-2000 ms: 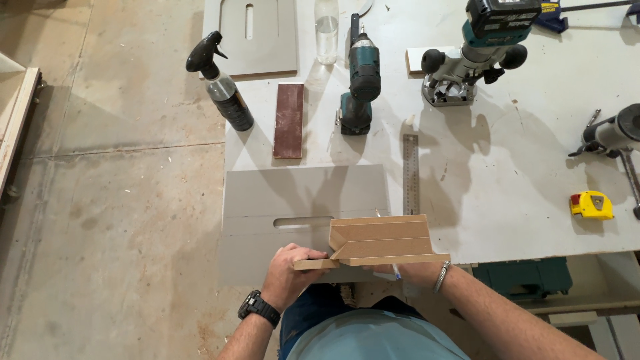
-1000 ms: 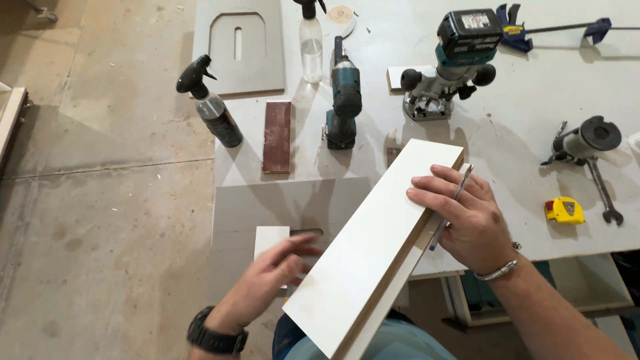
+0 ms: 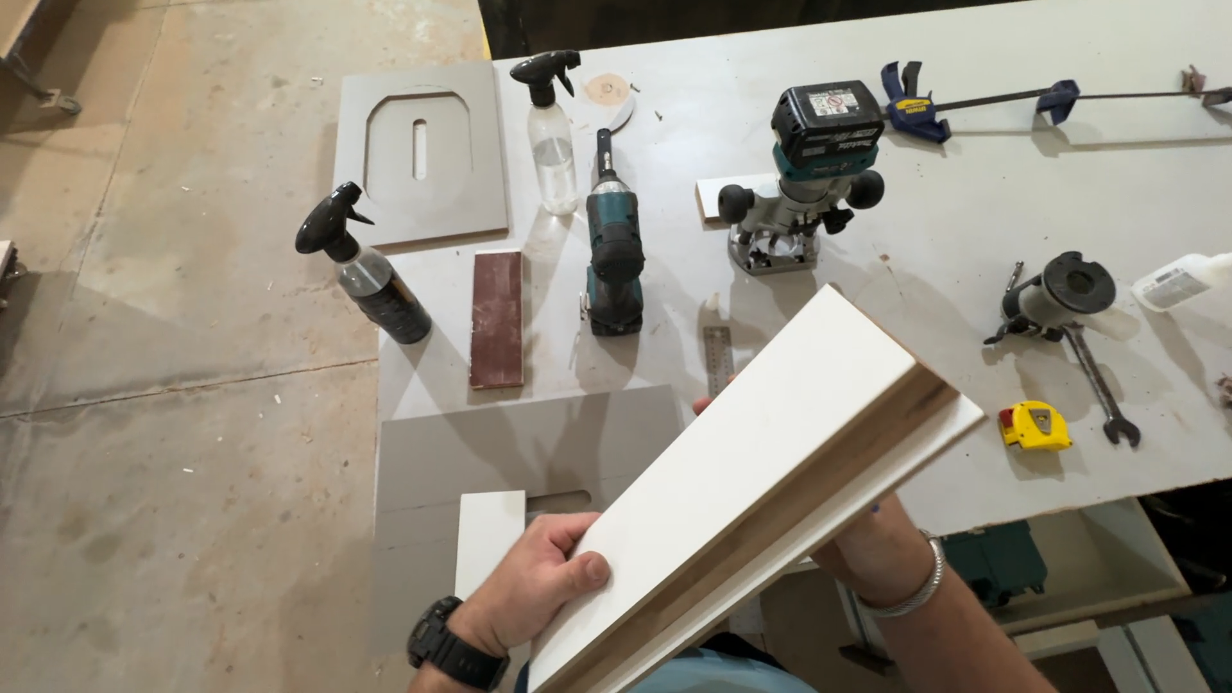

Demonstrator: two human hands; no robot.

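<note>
A long white board piece with a stepped, channel-like edge (image 3: 731, 472) is held tilted above the front of the bench. My left hand (image 3: 544, 582) grips its lower left edge, thumb on the white face. My right hand (image 3: 871, 549) is behind the piece, mostly hidden, with fingertips showing past its upper left edge. Under them lies a grey panel with a slot (image 3: 443, 452), and a small white board (image 3: 489, 539) rests on it beside the slot. A metal ruler (image 3: 718, 356) lies just behind the held piece.
Behind stand a dark spray bottle (image 3: 380, 289), a clear spray bottle (image 3: 553, 164), a cordless driver (image 3: 614, 241) and a cordless router (image 3: 804, 173). A maroon strip (image 3: 497, 322), grey panel (image 3: 486, 164), bar clamp (image 3: 914, 111), router base (image 3: 1059, 289), wrench (image 3: 1097, 385) and yellow tape measure (image 3: 1038, 426) lie around.
My left hand, apart from the piece a second ago, now grips its lower end. My right hand has moved from its upper face to behind it. The pen seen at my right hand is no longer visible.
</note>
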